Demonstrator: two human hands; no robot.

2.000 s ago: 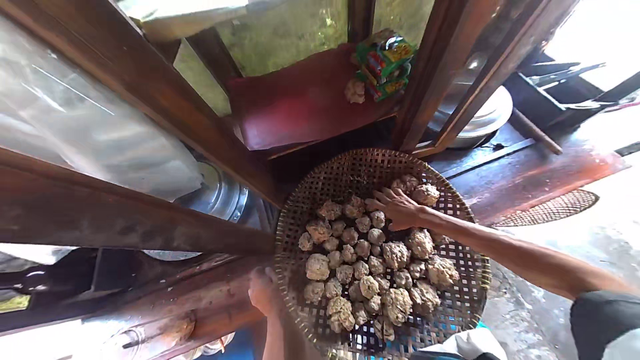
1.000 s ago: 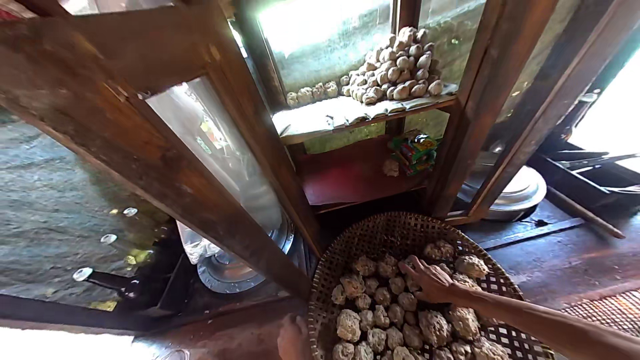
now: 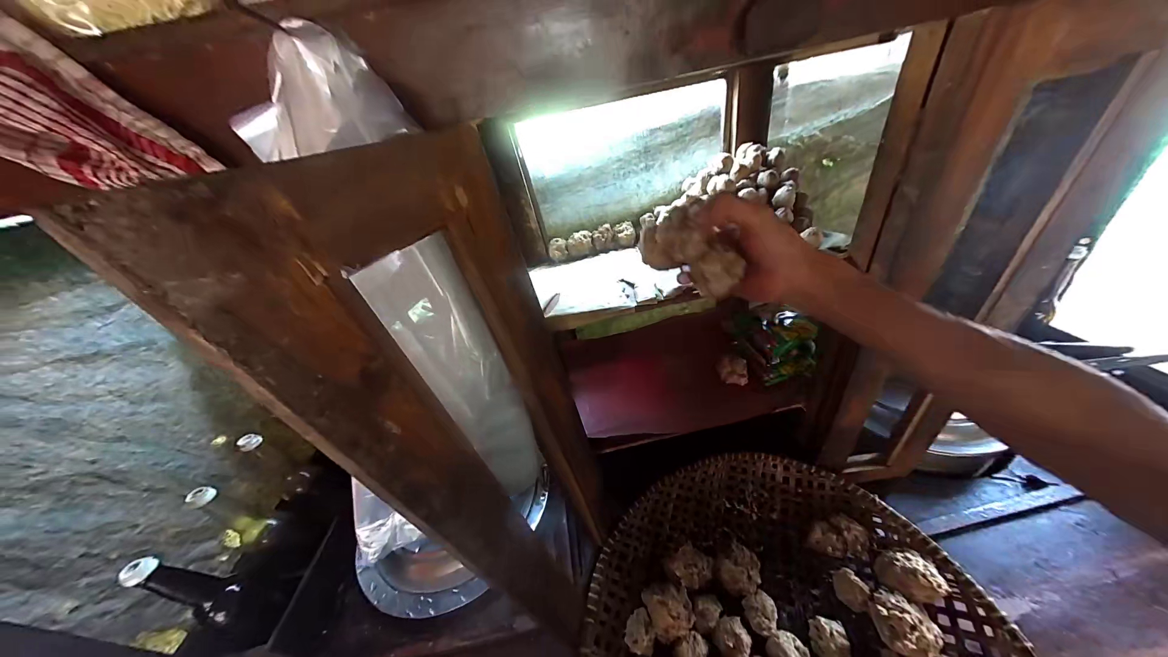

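Note:
My right hand (image 3: 757,242) holds several lumpy brown balls of food (image 3: 689,251) at the upper shelf of a wooden glass-sided cabinet. Just behind it, a heap of similar balls (image 3: 748,173) is piled on the paper-lined shelf (image 3: 593,287), and a short row of balls (image 3: 593,239) lines the back to the left. Below, a round woven bamboo tray (image 3: 748,474) carries more rough balls, large and small, with bare weave showing at its far side. My left hand is out of the frame.
An open wooden door frame (image 3: 365,392) slants across the left. A lower red shelf (image 3: 639,383) holds green packets (image 3: 780,347) and one ball. Metal pots (image 3: 429,584), dark bottles (image 3: 196,584), a hanging plastic bag (image 3: 319,91) and a striped cloth (image 3: 82,119) surround the cabinet.
My right hand has risen from the balls on the tray to the upper shelf, now with several balls in it. My left hand has gone out of sight. The view has tilted up.

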